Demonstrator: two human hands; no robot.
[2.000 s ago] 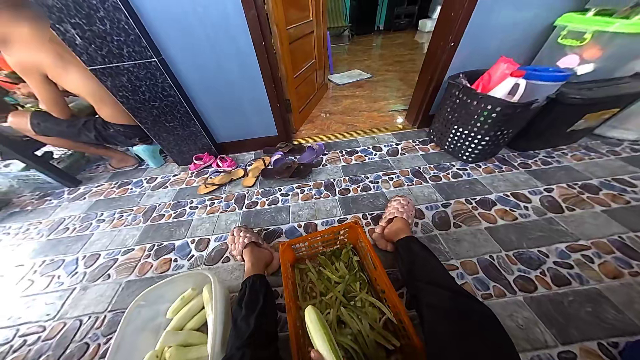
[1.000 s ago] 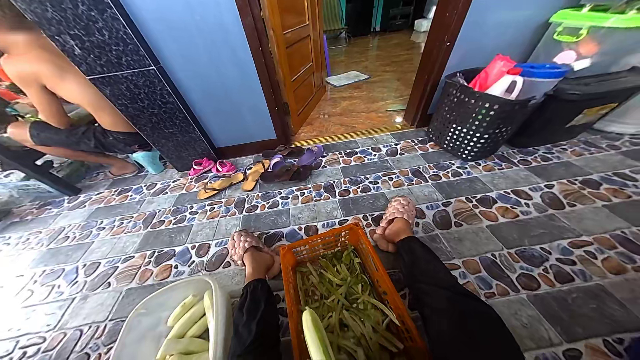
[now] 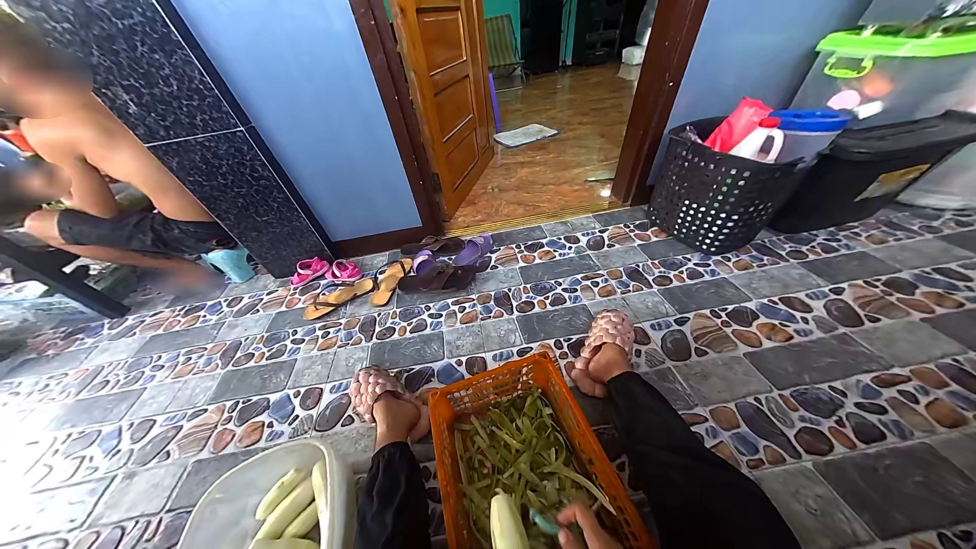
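Note:
At the bottom edge, my right hand (image 3: 585, 528) has its fingers closed on a small teal tool (image 3: 544, 523), blurred, perhaps a peeler. Just left of it, a pale peeled vegetable (image 3: 506, 521), long and gourd-like, points up over an orange plastic crate (image 3: 547, 364); its lower end is cut off by the frame. Green peel strips (image 3: 518, 450) fill the crate between my feet. My left hand is out of view. Several peeled vegetables (image 3: 290, 509) lie in a whitish plastic basin (image 3: 221, 488) to the left of the crate.
My slippered feet flank the crate. Sandals (image 3: 385, 280) lie before the open wooden door (image 3: 450, 99). A black perforated basket (image 3: 717, 187) and lidded bins stand at right. A person (image 3: 130, 168) sits at far left beside a dark tiled pillar (image 3: 213, 145).
My right hand and the teal tool have come into view at the bottom of the crate. The person at left leans farther toward the pillar than two seconds ago.

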